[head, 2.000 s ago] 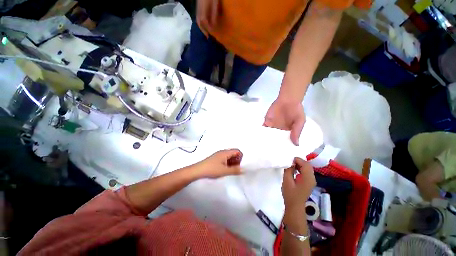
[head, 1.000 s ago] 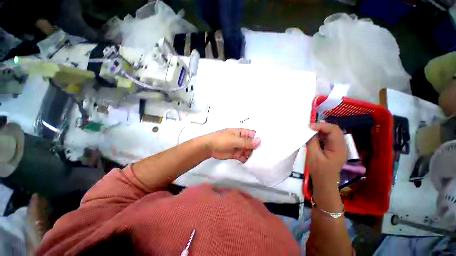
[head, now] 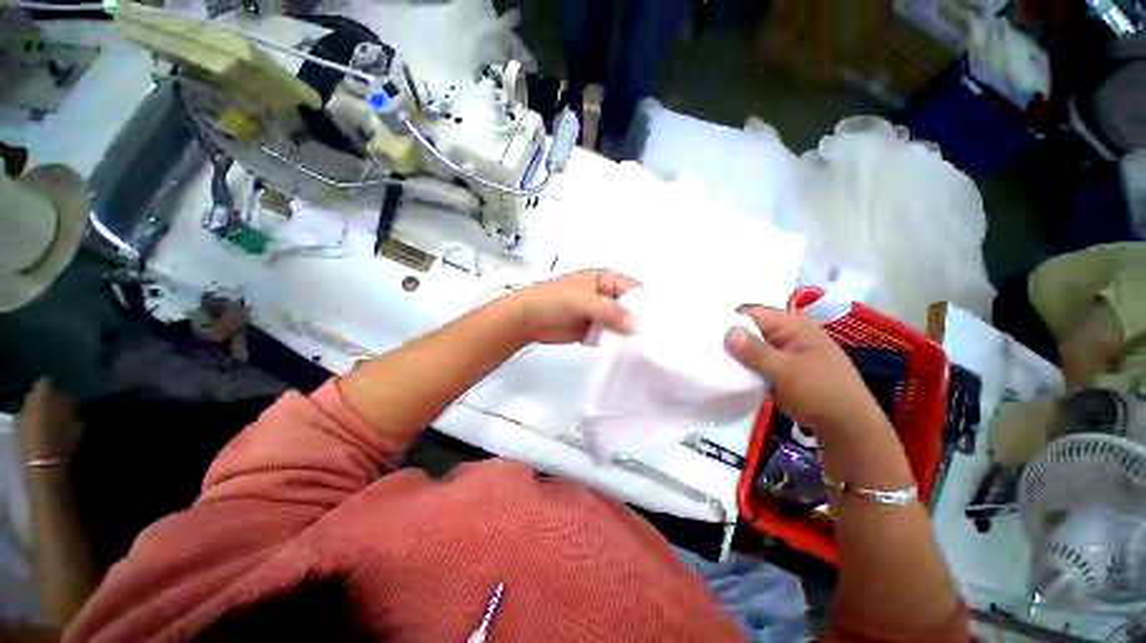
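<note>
A small white garment [head: 672,377] of thin cloth hangs between my two hands, above the front edge of the white sewing table [head: 327,295]. My left hand [head: 581,308] pinches its upper left part between thumb and fingers. My right hand [head: 792,358] pinches its upper right part. The cloth's lower part droops in soft folds toward me. The far part of the cloth is overexposed and merges with the white table, so its outline there cannot be told.
A red plastic basket [head: 924,427] with dark items stands right of my right hand. The sewing machine [head: 484,157] is at the upper left. White garment piles [head: 899,226] lie beyond the table. A white fan [head: 1087,502] and another person's sleeve [head: 1093,302] are at the right.
My hands have moved closer together on the garment, which now hangs bunched instead of stretched. The other person's hand and orange shirt, seen earlier across the table, are out of view.
</note>
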